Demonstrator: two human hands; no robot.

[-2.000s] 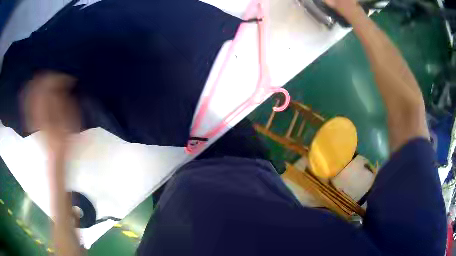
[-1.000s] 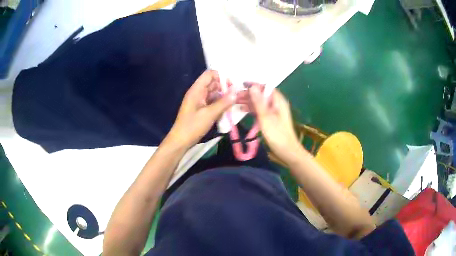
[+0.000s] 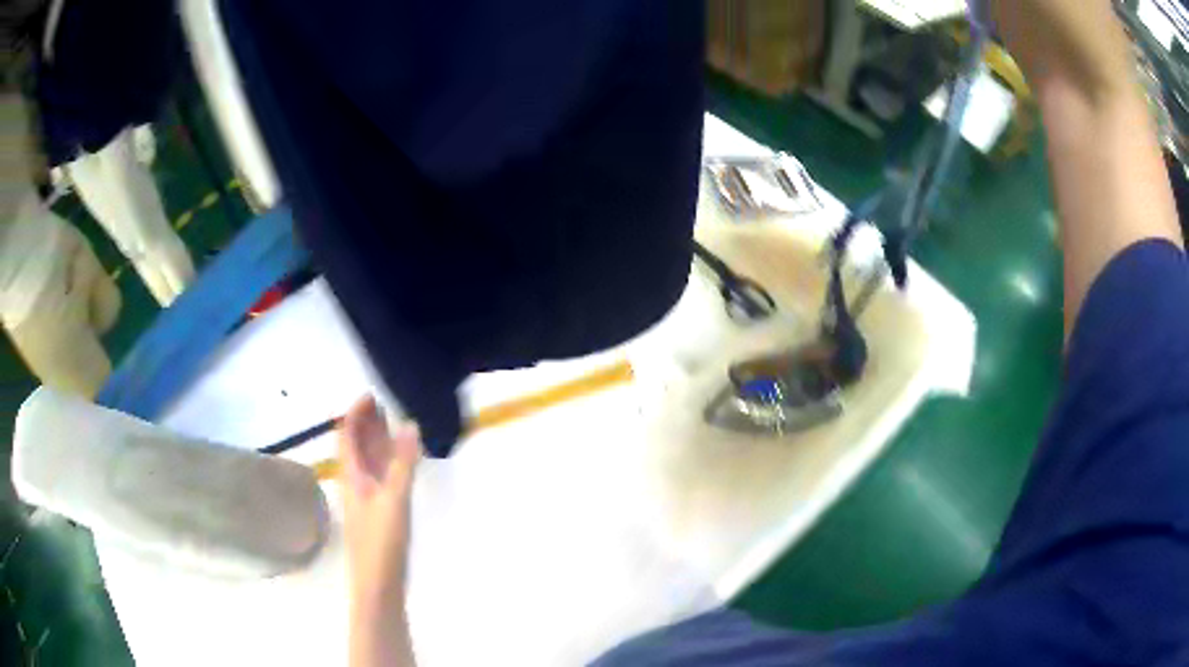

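A dark navy garment (image 3: 522, 196) hangs upright at the top centre, above the white table; its upper part is cut off by the frame's top edge. My left hand (image 3: 378, 450) is beside its lower left corner, fingers raised and apart; I cannot tell if they touch the cloth. My right hand (image 3: 1063, 39) is at the top right, cut off by the edge, so what it holds is hidden. The pink hanger does not show.
On the table (image 3: 561, 547) are a steam iron (image 3: 782, 391), scissors (image 3: 743, 297), a slotted metal rest (image 3: 763, 185), a yellow strip (image 3: 548, 397) and a grey padded form (image 3: 170, 489). A hose (image 3: 941, 143) rises from the iron. Dress forms (image 3: 124, 209) stand at left.
The garment has gone from lying on the table to hanging above it. My hands have parted from around the hanger, the right one going up and right. The view has turned toward the iron.
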